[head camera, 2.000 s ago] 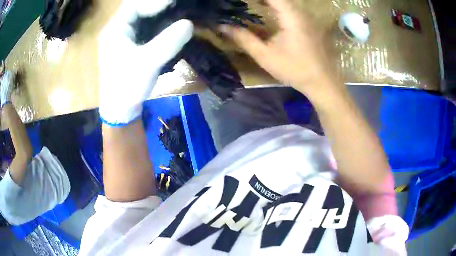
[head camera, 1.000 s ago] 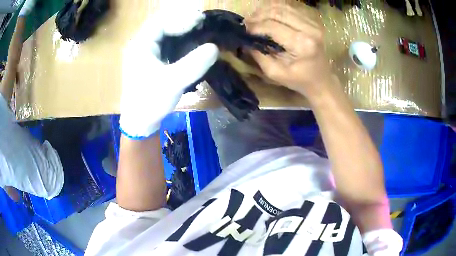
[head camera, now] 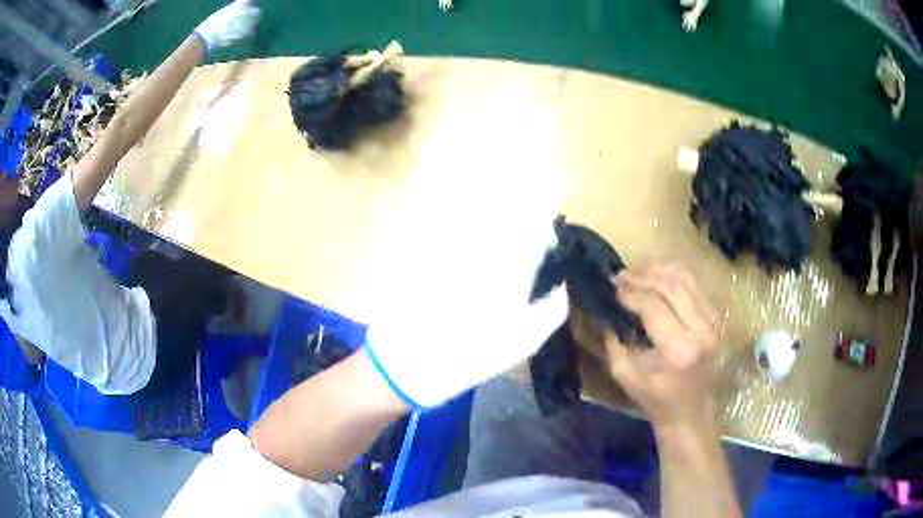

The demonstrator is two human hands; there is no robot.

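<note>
My left hand (head camera: 455,293), in a white glove with a blue cuff edge, is washed out by glare and grips a black feathered piece (head camera: 597,268). My bare right hand (head camera: 668,339) holds the right side of the same piece with its fingertips. One black lobe hangs down between the hands over the bench edge. The part of the piece inside the glove is hidden. The white glue bottle (head camera: 777,354) lies on the bench to the right of my right hand.
Black assemblies with cream limbs lie on the bench (head camera: 243,202) at the back left (head camera: 349,96) and right (head camera: 754,197). A red-and-black packet (head camera: 855,350) is beside the bottle. Cream figures lie on the green belt (head camera: 567,35). Another person's gloved hand (head camera: 231,24) reaches over it.
The view has shifted up, showing the belt and more assemblies. Both hands still hold the black piece, now lower in the picture. The other person's arm now reaches to the belt.
</note>
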